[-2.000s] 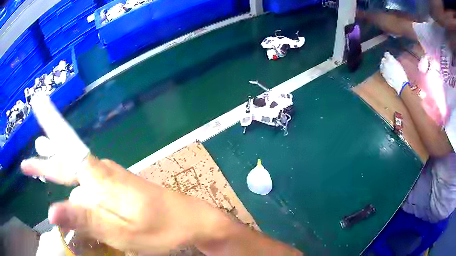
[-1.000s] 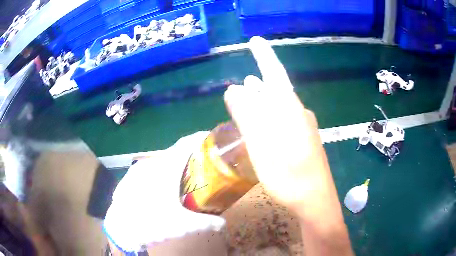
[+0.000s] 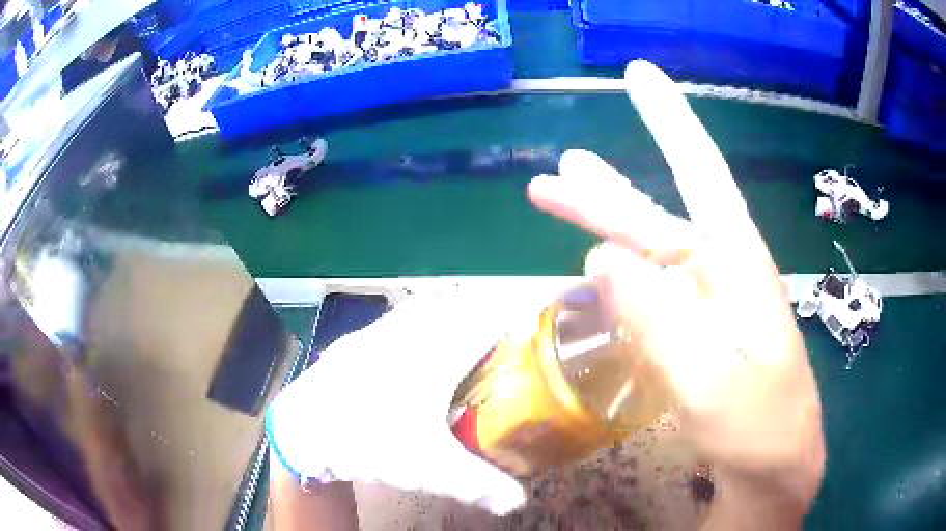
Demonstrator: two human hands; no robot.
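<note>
My left hand (image 3: 389, 399), in a white knit glove with a blue cuff, grips a large bottle (image 3: 524, 399) with a yellow label, a red end and a clear part. My right hand (image 3: 716, 322) is at the clear end of the bottle. Its thumb and lower fingers bend around that end and its index finger points up. White covers show on some fingers, blurred by glare. The bottle is held tilted above the spotted cardboard mat (image 3: 622, 493). The right palm hides the bottle's far end.
A white toy vehicle body (image 3: 845, 309) lies at the right by the pale rail. Two more lie on the green belt (image 3: 436, 223). A black phone (image 3: 348, 314) is behind my left hand. A dark glossy panel (image 3: 124, 301) stands at left. Blue bins (image 3: 363, 91) hold parts behind.
The view has swung left from the start. Both hands with the bottle now sit further right in view than one second ago. The squeeze bottle is no longer visible; the phone and glossy panel show more.
</note>
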